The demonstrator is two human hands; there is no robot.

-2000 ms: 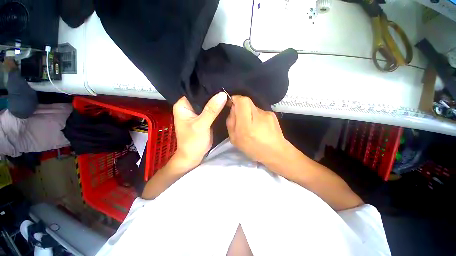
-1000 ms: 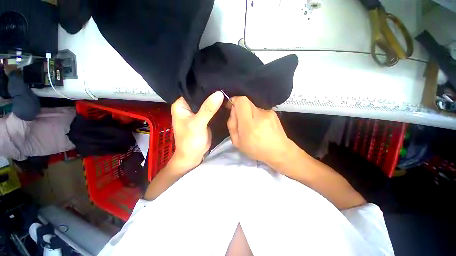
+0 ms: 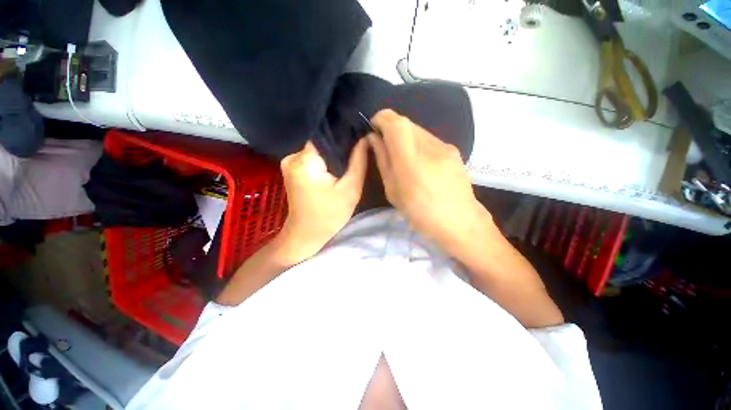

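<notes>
A black cloth panel point(image 3: 264, 72) lies over the white table's near edge, with a bunched part under my hands. My left hand point(image 3: 321, 196) grips the cloth edge between thumb and fingers. My right hand point(image 3: 417, 160) pinches a thin pointed tool point(image 3: 366, 121), perhaps a needle or seam ripper, with its tip over the cloth. The fingertips of both hands are close together at the cloth edge. The tool's other end is hidden in my right hand.
Gold-handled scissors point(image 3: 617, 84) lie on the white table point(image 3: 553, 144) at the right. A tray with small metal parts point(image 3: 705, 192) is at the far right. Red baskets point(image 3: 152, 292) stand below the table. A black box point(image 3: 56, 78) with a white cable is at the left.
My right hand has moved up and slightly right with the tool, further over the cloth. The bunched cloth's right part now looks rounder. The view has shifted a little.
</notes>
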